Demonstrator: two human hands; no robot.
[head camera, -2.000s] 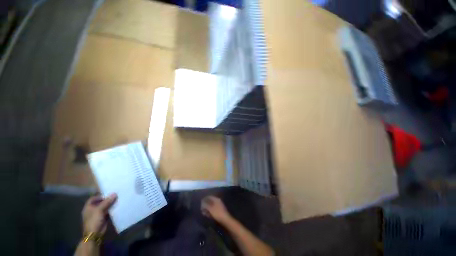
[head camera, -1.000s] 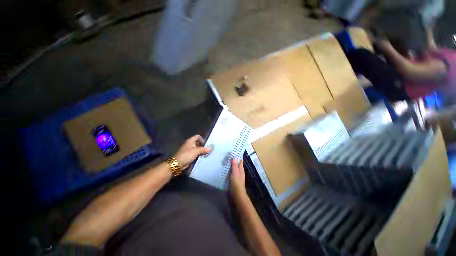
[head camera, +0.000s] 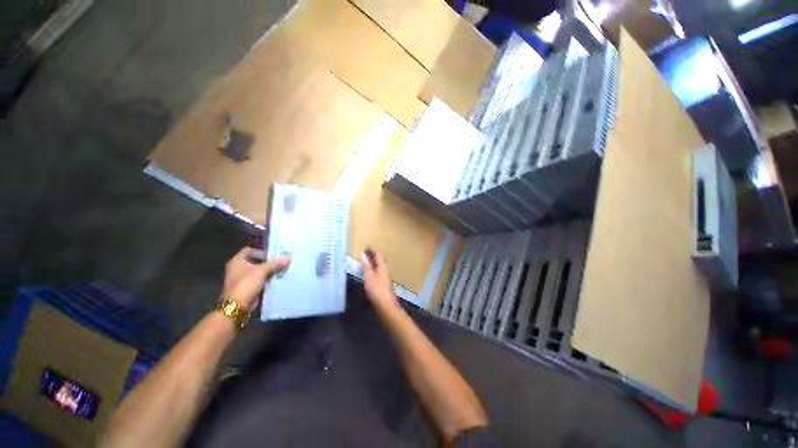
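A grey sheet-metal housing (head camera: 304, 254) with rows of vent slots and oval marks is held up in front of me, over the near edge of the cardboard. My left hand (head camera: 251, 278) grips its left edge, thumb on the broad face. My right hand (head camera: 376, 278) is just right of the housing, apart from it; its fingers are partly curled and I see nothing in them. Stacked housings (head camera: 525, 140) stand on the load at the right, with a lower layer (head camera: 516, 284) nearer to me.
A cardboard layer sheet (head camera: 262, 114) covers the load's left part, with a dark mark on it. Another cardboard sheet (head camera: 652, 236) stands right, a single housing (head camera: 716, 214) beside it. A mobile phone (head camera: 68, 394) lies on cardboard over a blue crate (head camera: 144, 372), lower left.
My right hand has let go of the housing and moved right of it. The housing is now more upright. The view has turned right, so the phone sits lower left and the person has left view.
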